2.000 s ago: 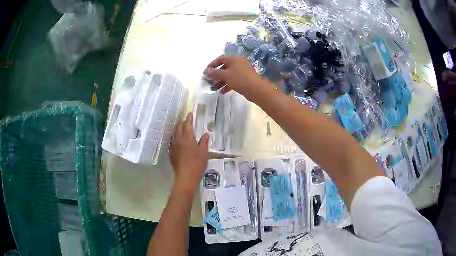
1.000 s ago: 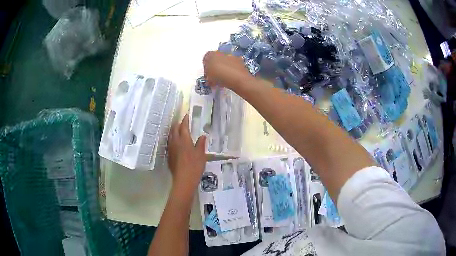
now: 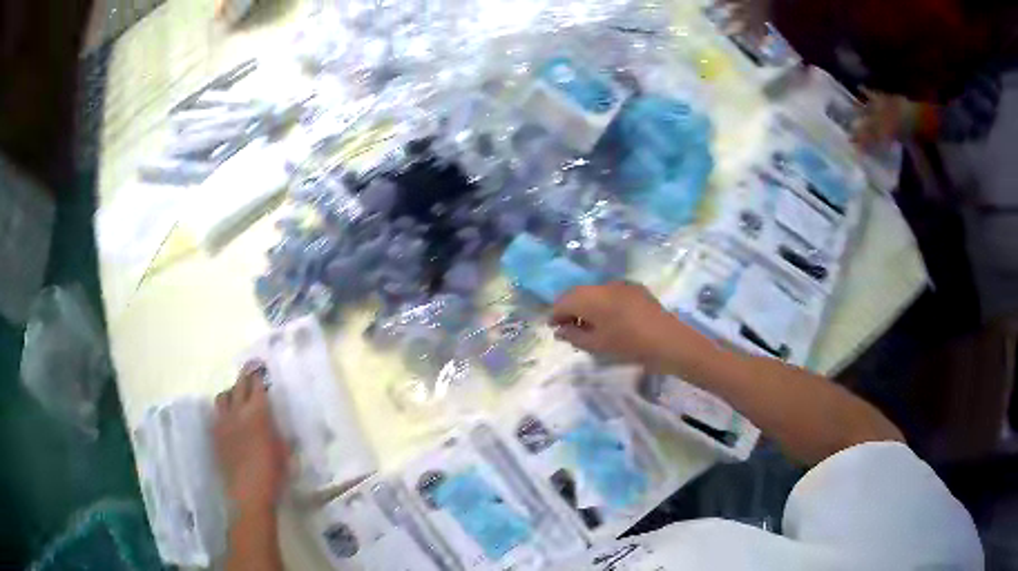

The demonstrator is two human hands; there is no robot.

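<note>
The picture is blurred. My left hand point(image 3: 255, 452) lies along the left edge of a white tray point(image 3: 318, 418), fingers slightly apart, between it and the stack of empty trays point(image 3: 173, 474). A dark round piece shows at the tray's far end, by my fingertips. My right hand point(image 3: 614, 320) has curled fingers at the near end of a light-blue sachet point(image 3: 541, 268) on the heap's near side; whether it grips the sachet is unclear. The heap of grey-blue bagged pieces point(image 3: 335, 240) has a black tangle point(image 3: 422, 201) in its middle.
Filled trays point(image 3: 452, 502) with blue sachets line the near edge; more trays point(image 3: 754, 296) run up the right side. A blue-and-white box point(image 3: 580, 100) stands beside a blue pile point(image 3: 666, 162). Slim sleeved pieces point(image 3: 212, 128) lie upper left. Another person's hand point(image 3: 882, 123) shows upper right.
The view has swung right. My right hand has left the far end of the white tray and moved to the blue sachet by the heap. My left hand remains at the tray's left side.
</note>
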